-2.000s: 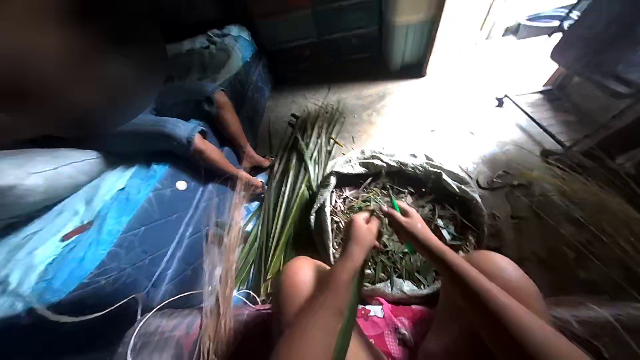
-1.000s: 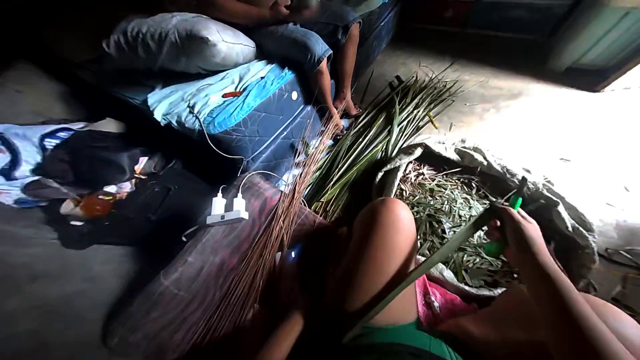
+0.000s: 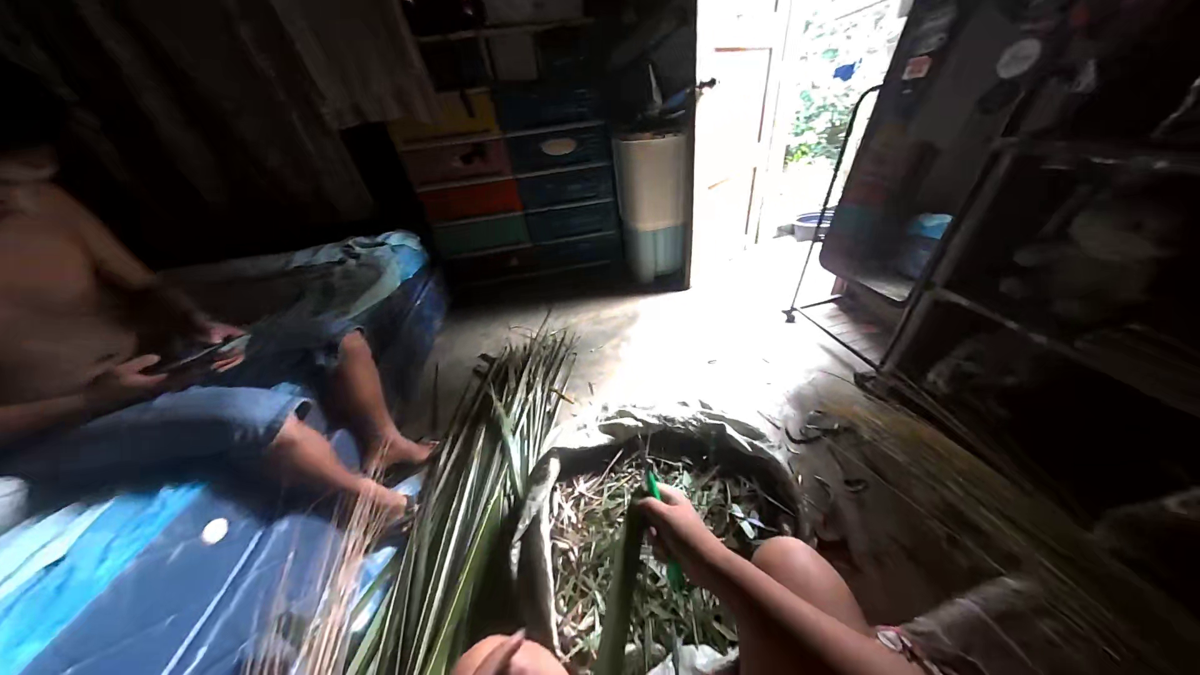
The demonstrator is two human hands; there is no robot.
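Note:
My right hand [image 3: 673,527] is closed around a green-handled tool [image 3: 652,484], over an open sack [image 3: 534,525] of cut leaf scraps [image 3: 591,548]. The tool's blade cannot be made out. A long green leaf strip [image 3: 619,591] runs from this hand down to the bottom edge. Of my left hand [image 3: 506,653], only what looks like a fingertip shows by my knee at the bottom; its grip is hidden. Left of the sack lies a pile of long palm-like leaves [image 3: 469,478], with thin brown strips [image 3: 328,600] beside it.
A person [image 3: 159,375] sits at the left on a blue mattress [image 3: 225,572], feet near the leaf pile, a flat object in hand. Drawers [image 3: 562,183] and a tall pale bin [image 3: 652,206] stand behind. At the right are a metal-framed rack [image 3: 947,291] and more thin strips [image 3: 928,459].
Two seconds ago both my hands were together over the sack; now my left is almost out of view at the bottom. My right still holds the green-handled tool. The view swung left, then back.

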